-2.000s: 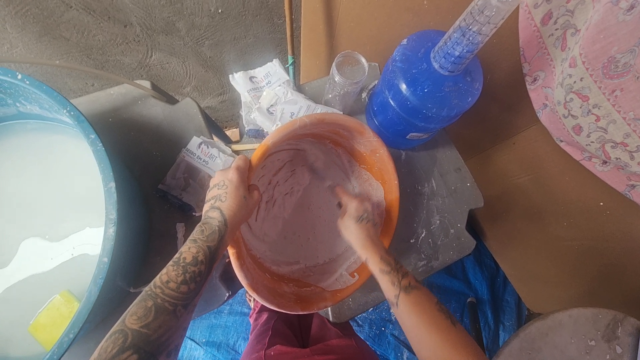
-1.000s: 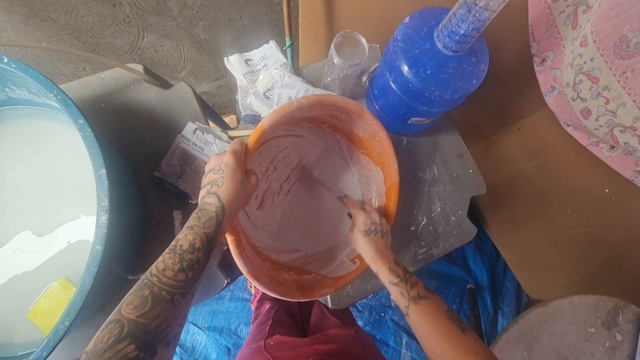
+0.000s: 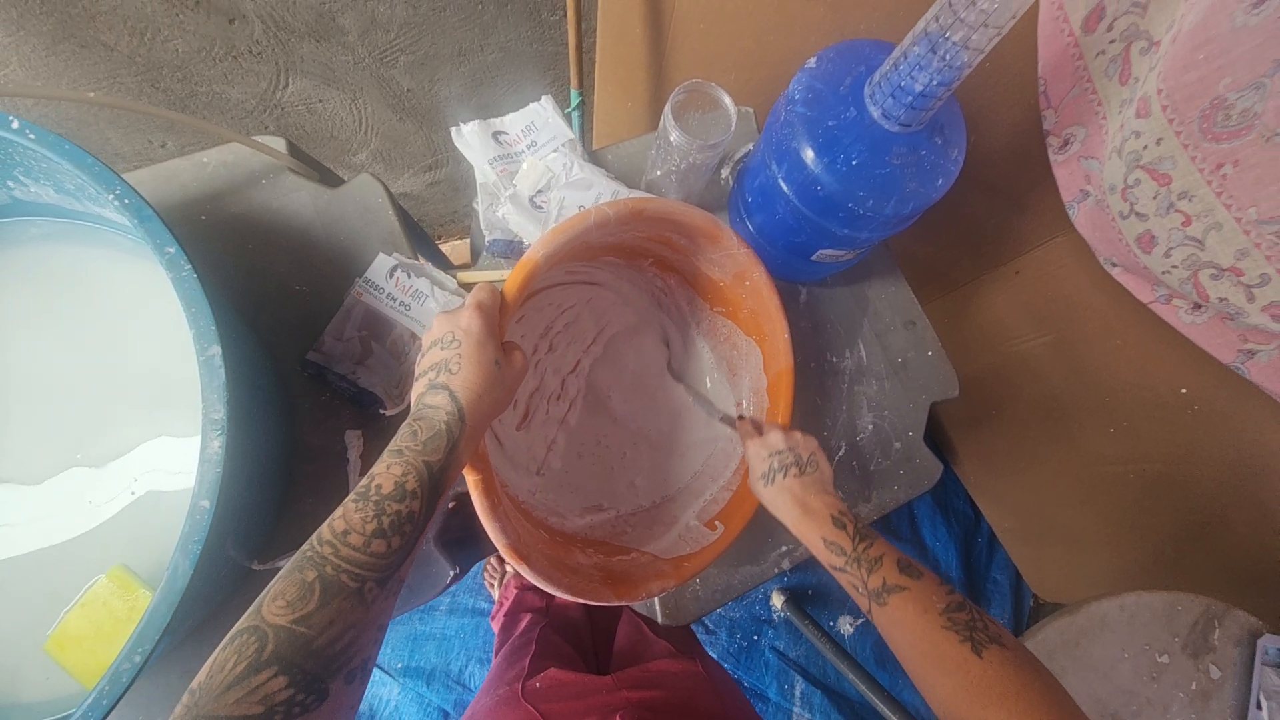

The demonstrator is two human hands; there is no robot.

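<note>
An orange plastic basin (image 3: pixel 770 340) holds a pinkish-white wet plaster mix (image 3: pixel 620 420). My left hand (image 3: pixel 465 355) grips the basin's left rim, thumb over the inside edge. At the basin's right side, my right hand (image 3: pixel 785 460) is closed on the handle of a thin grey stirring tool (image 3: pixel 705 400); its far end is sunk in the mix, so its kind is hidden. Ridges mark the mix at the left, and wetter, paler liquid lies near the tool. Gypsum powder bags (image 3: pixel 515 150) lie behind the basin, and another bag (image 3: pixel 385 315) is beside my left hand.
A blue tub (image 3: pixel 190 330) of milky water with a yellow sponge (image 3: pixel 98 625) stands left. Behind right are a clear plastic jar (image 3: pixel 690 140) and a blue water jug (image 3: pixel 840 160). The basin sits on a grey plastic surface (image 3: pixel 860 370); blue tarp (image 3: pixel 780 650) lies below.
My right hand has moved around the right part of the basin with the tool, toward its right rim. My left hand stays on the left rim.
</note>
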